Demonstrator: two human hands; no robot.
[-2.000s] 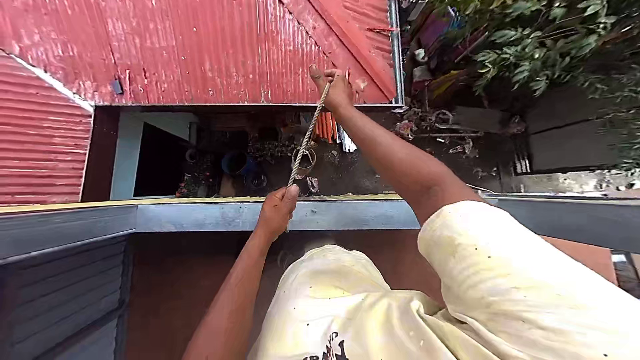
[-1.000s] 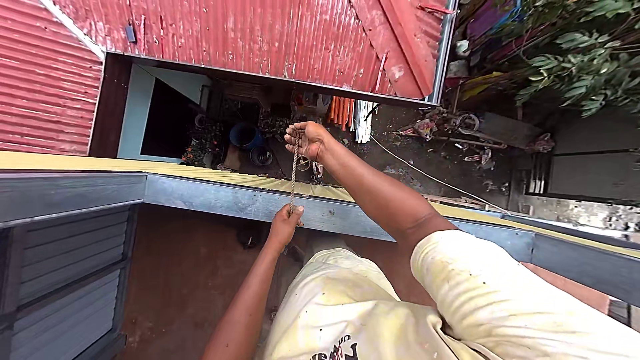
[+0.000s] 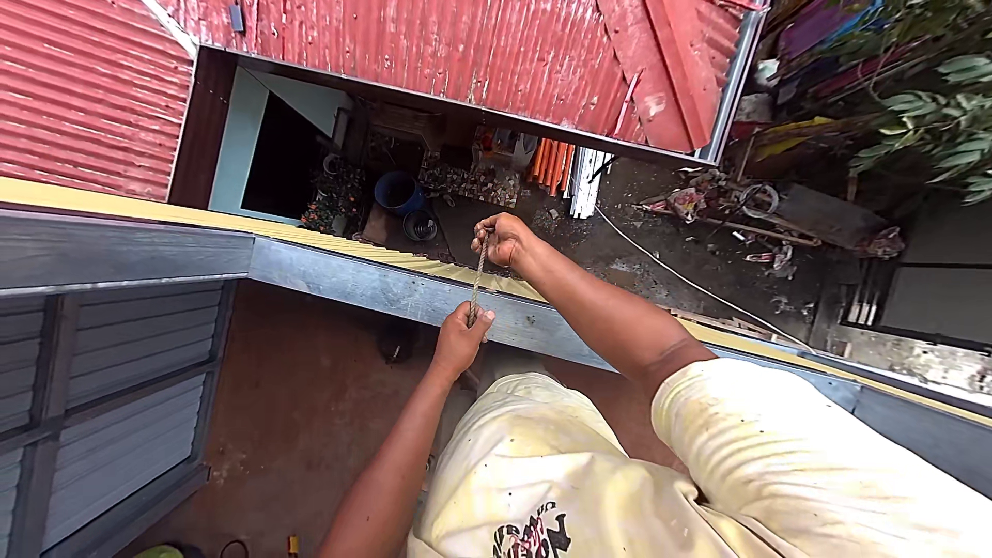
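A twisted rope point(image 3: 479, 271) runs taut between my two hands, over the grey metal beam point(image 3: 372, 291) and the yellow corrugated edge point(image 3: 310, 240). My left hand point(image 3: 463, 337) is closed around its lower end, just at the beam's near side. Farther out, my right hand point(image 3: 500, 239) grips the upper end with bent fingers, above the ground beyond the edge. Where the rope goes past either hand is hidden.
Across the gap lies a red corrugated roof point(image 3: 434, 54). Far below are a blue barrel point(image 3: 397, 192), orange pipes point(image 3: 552, 164) and scattered debris. A thin cable point(image 3: 674, 267) crosses the ground at right. A slatted grey panel point(image 3: 128, 387) stands at lower left.
Two seconds ago my right hand was farther out with a longer stretch of rope between the hands; it has since come closer to my left hand. The view has shifted.
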